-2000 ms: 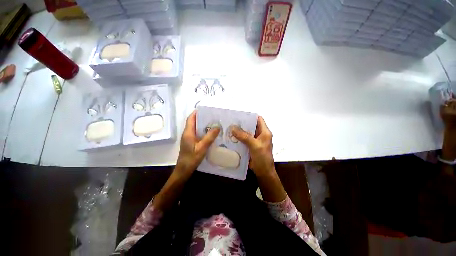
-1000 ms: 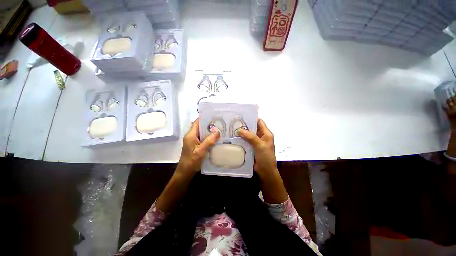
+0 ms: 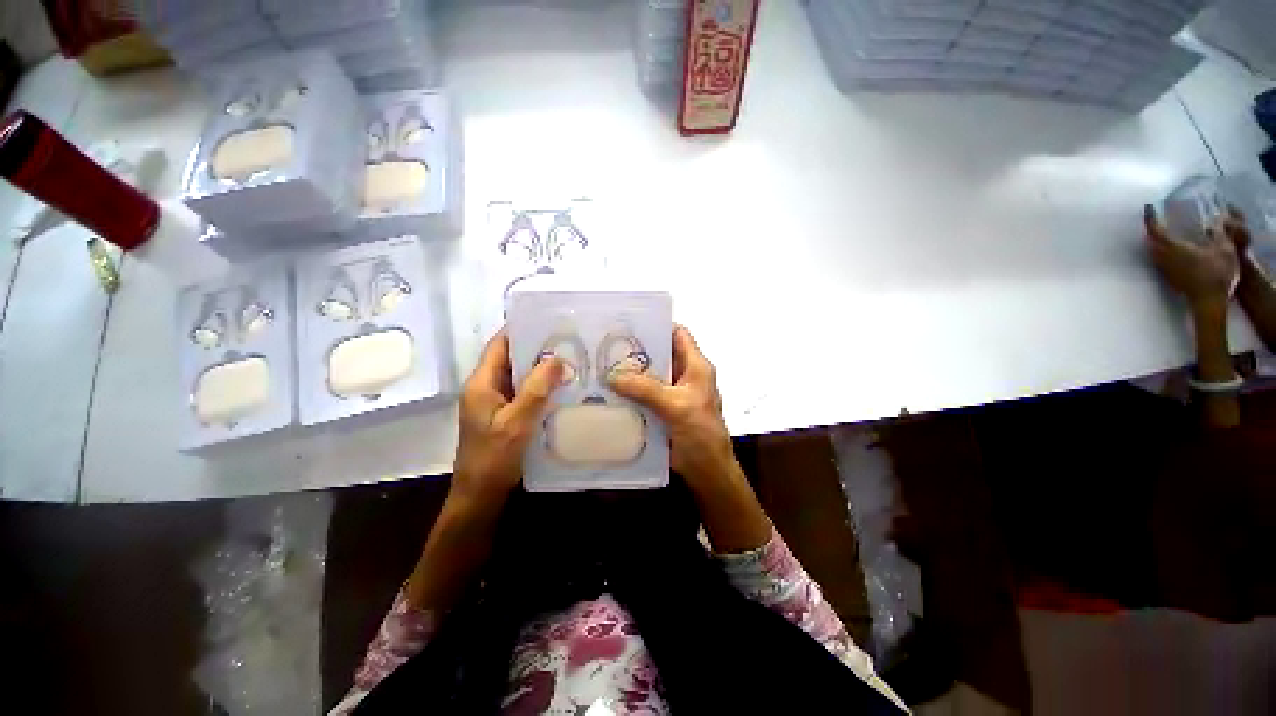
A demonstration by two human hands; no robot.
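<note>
A white blister tray [image 3: 593, 316] is held upright towards me at the table's front edge. A cream charging case [image 3: 595, 435] sits in its lower recess and two earbuds lie in its upper recesses. My left hand [image 3: 500, 417] grips the tray's left side, its thumb on the left earbud. My right hand [image 3: 689, 406] grips the right side, its thumb by the right earbud [image 3: 624, 358]. Another tray [image 3: 539, 238] with dark-outlined recesses lies on the table just behind, partly hidden by the held one.
Filled trays [image 3: 372, 329] stand at left, with a taller pile [image 3: 276, 154] behind. A dark red cylinder [image 3: 77, 182] lies far left. A red-bordered phone [image 3: 717, 67] and stacked trays [image 3: 1001, 49] are at the back. Another person's hands [image 3: 1201, 259] hold something clear at right.
The held tray has turned from tilted to nearly straight, still between both hands. The view has shifted, and the other person's two hands have come further into view.
</note>
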